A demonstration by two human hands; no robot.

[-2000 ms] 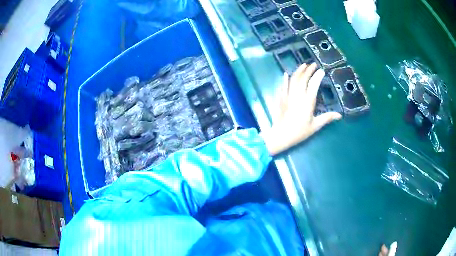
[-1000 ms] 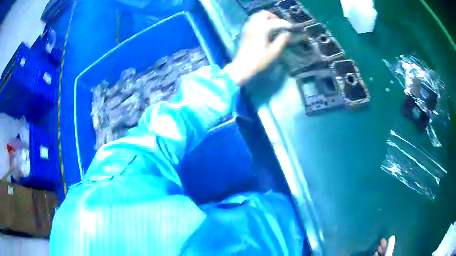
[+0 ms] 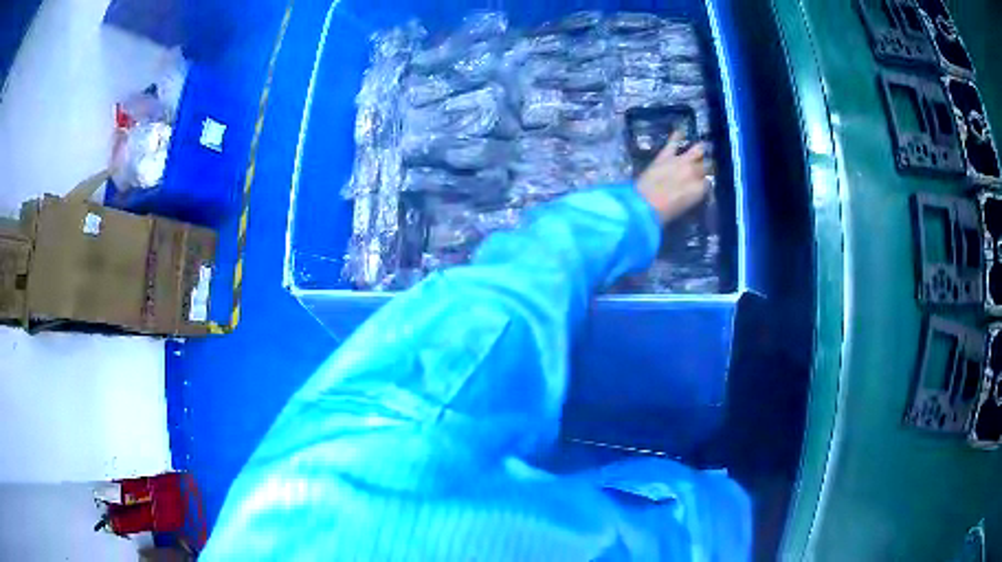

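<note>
My left hand (image 3: 678,181) is inside the blue bin (image 3: 738,165), near its right wall. Its fingers lie over the lower right part of a dark housing piece (image 3: 648,123); the frames do not show if they grip it. The piece rests on silvery bagged housings (image 3: 549,110) in rows. On the green bench at the right edge, several open dark housings (image 3: 947,247) stand in a column, partly cut off by the picture's edge. My right hand is out of the picture.
The bench's pale edge (image 3: 841,274) runs between bin and housings. Cardboard boxes (image 3: 110,263) and a blue crate (image 3: 203,99) stand on the left. A red object (image 3: 154,505) lies at the lower left.
The view has swung left, towards the bin. My left hand has moved from the housings on the bench into the bin. My right hand has left the picture.
</note>
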